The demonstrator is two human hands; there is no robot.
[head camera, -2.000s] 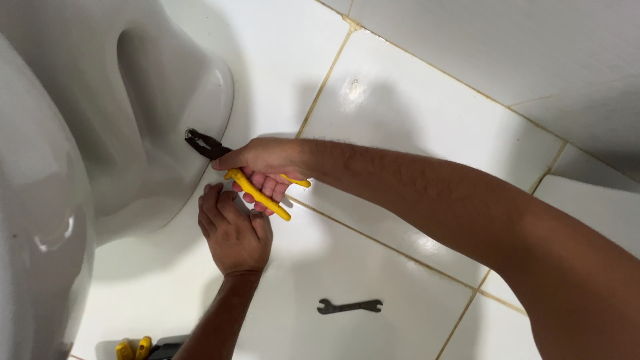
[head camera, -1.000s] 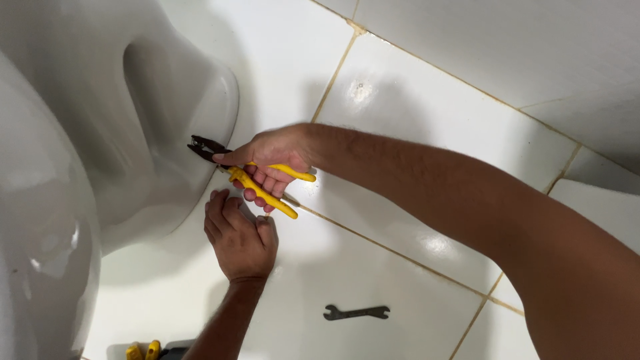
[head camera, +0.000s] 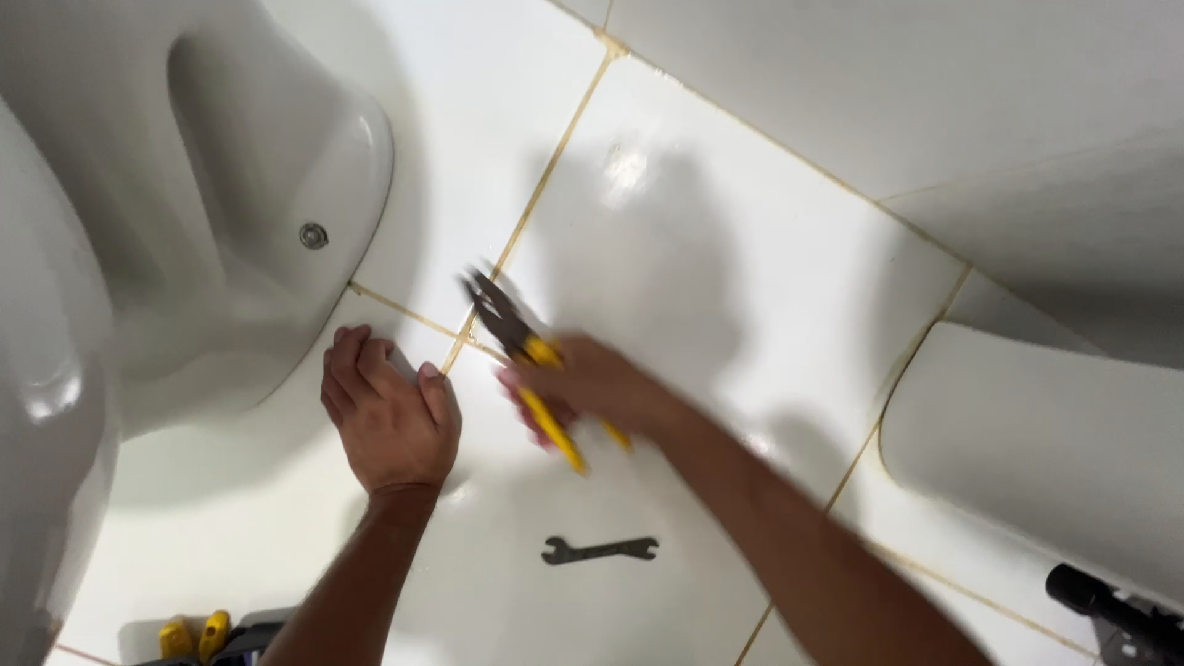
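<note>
My right hand [head camera: 578, 388], slightly blurred, grips a pair of pliers [head camera: 504, 319] with dark jaws and yellow handles above the floor tiles, jaws pointing up and left. Resting on the floor beside the toilet base, my left hand [head camera: 393, 416] holds nothing that shows, its fingers slightly bent and the thumb apart. A metal bolt with a nut [head camera: 314, 236] sits in the foot of the white ceramic toilet [head camera: 268, 305]. Below the pliers, a dark double open-end wrench [head camera: 599, 551] lies flat on the tiles.
Yellow-handled tools [head camera: 196, 635] lie in a dark holder at the bottom left. A white rounded fixture [head camera: 1036, 444] stands at the right, with a black cylindrical object [head camera: 1078, 589] by it. A wall [head camera: 925, 92] meets the tiled floor at the upper right.
My right hand has drawn the pliers off the toilet foot, to the right and away, uncovering the bolt. My left hand stays on the floor beside the base.
</note>
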